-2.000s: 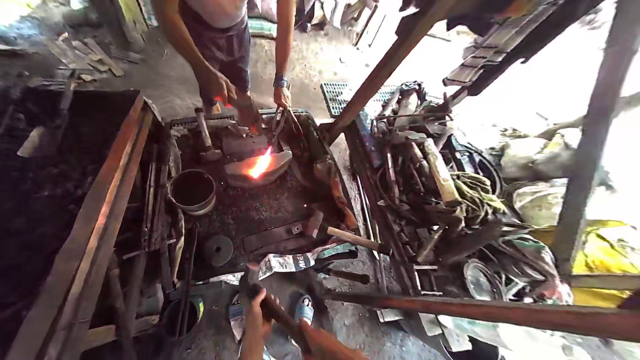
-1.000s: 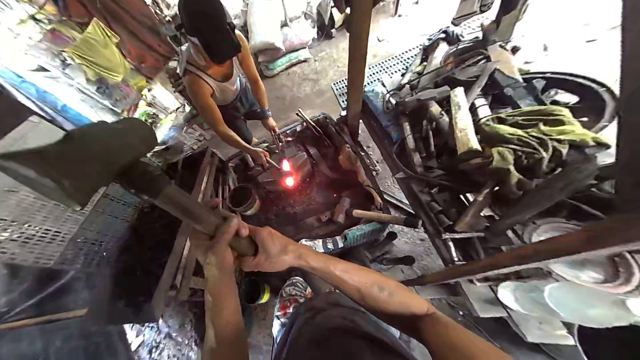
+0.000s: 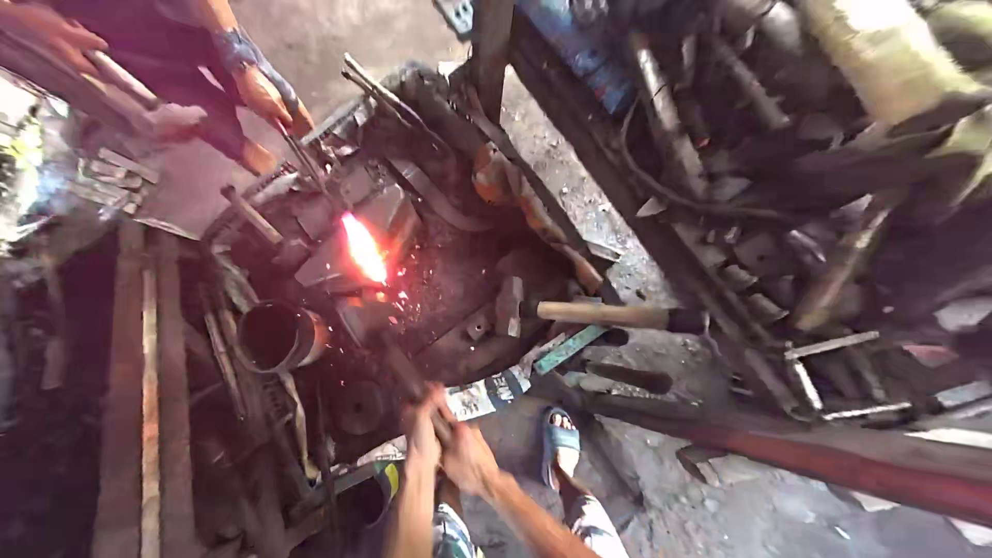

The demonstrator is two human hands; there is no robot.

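Note:
Both my hands grip the handle of a sledgehammer (image 3: pixel 404 366), my left hand (image 3: pixel 424 422) next to my right hand (image 3: pixel 467 457). The handle slants up and left; the hammer's head, dark and blurred, is near the glowing metal. That glowing metal piece (image 3: pixel 364 249) lies over the anvil block (image 3: pixel 322 267), with sparks scattered below it. A co-worker's hand (image 3: pixel 263 97) holds tongs (image 3: pixel 304 159) that reach toward the hot metal. The co-worker's other hand (image 3: pixel 58 35) is on a wooden handle (image 3: pixel 120 77) at the upper left.
A metal can (image 3: pixel 280 337) stands left of the anvil. A hammer with a wooden handle (image 3: pixel 601 313) lies at the pit's right edge. Wooden beams (image 3: pixel 128 387) run along the left, a reddish bar (image 3: pixel 837 461) crosses the lower right, and scrap and tools (image 3: pixel 744 232) are heaped at the right.
The sledgehammer, raised at the left a second ago, has come down toward the hot metal with both my hands on it. The view has moved strongly.

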